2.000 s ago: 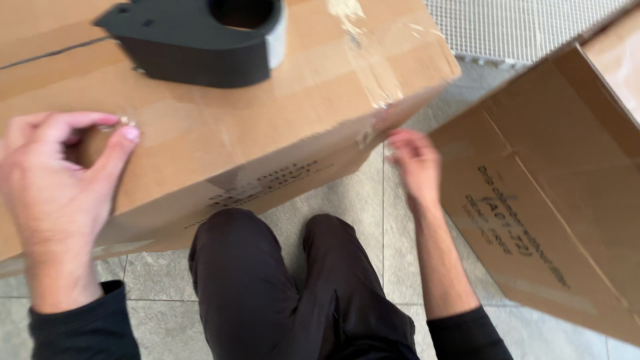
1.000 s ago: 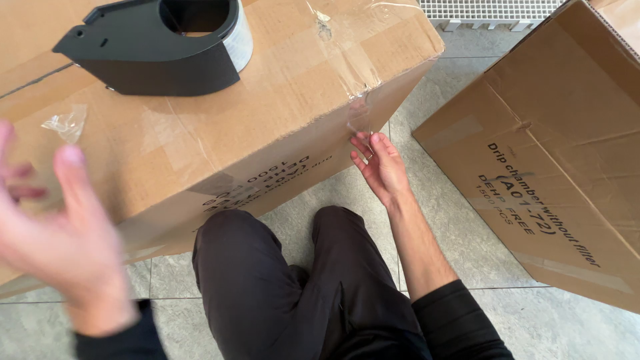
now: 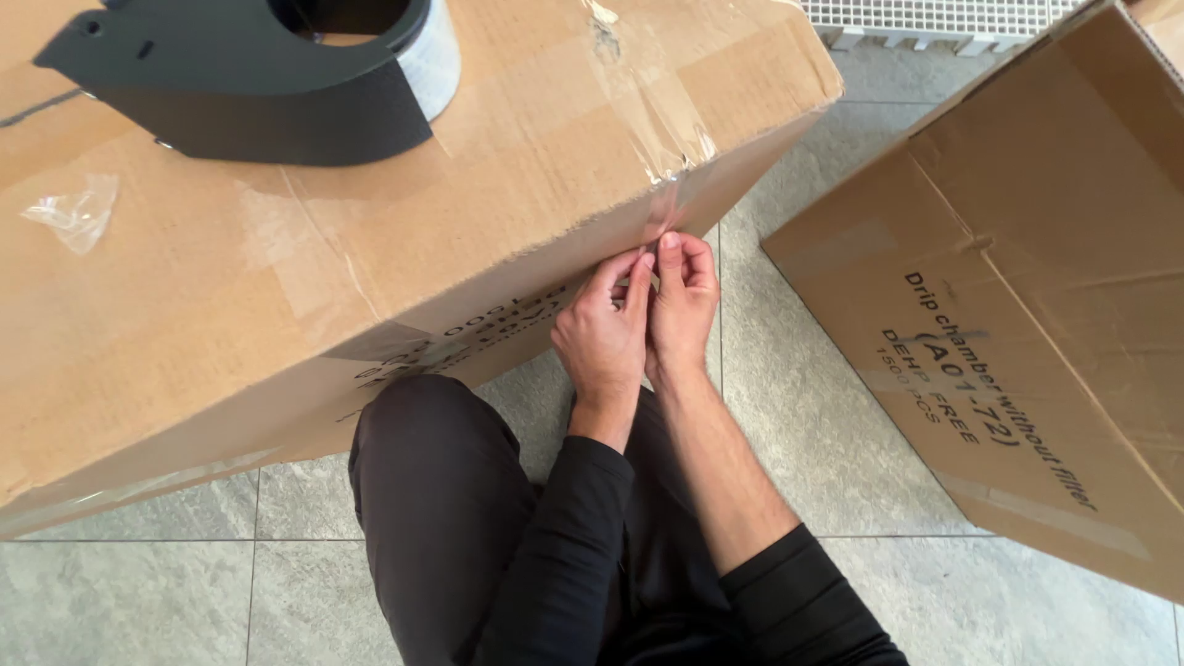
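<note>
A large cardboard box [image 3: 499, 176] fills the left and middle of the view. Clear packing tape [image 3: 661, 139] runs over its top edge and down the near side. At that side, my left hand [image 3: 606, 324] and my right hand [image 3: 683, 296] meet, fingertips pinching at the tape's lower part; the pinched piece is mostly hidden by the fingers. A dark tape dispenser [image 3: 277, 102] with a roll of tape lies on the box top. Left of it is a crumpled scrap of clear tape [image 3: 79, 213].
A second cardboard box [image 3: 1017, 305] bearing print stands at the right on the grey tiled floor [image 3: 786, 444]. Behind, a white plastic grate [image 3: 943, 18] lies at the top edge. My knees [image 3: 444, 462] are close against the first box.
My left hand has moved from the left part of the box to the right, beside my right hand. The clear scrap was left on the box top where my left hand was.
</note>
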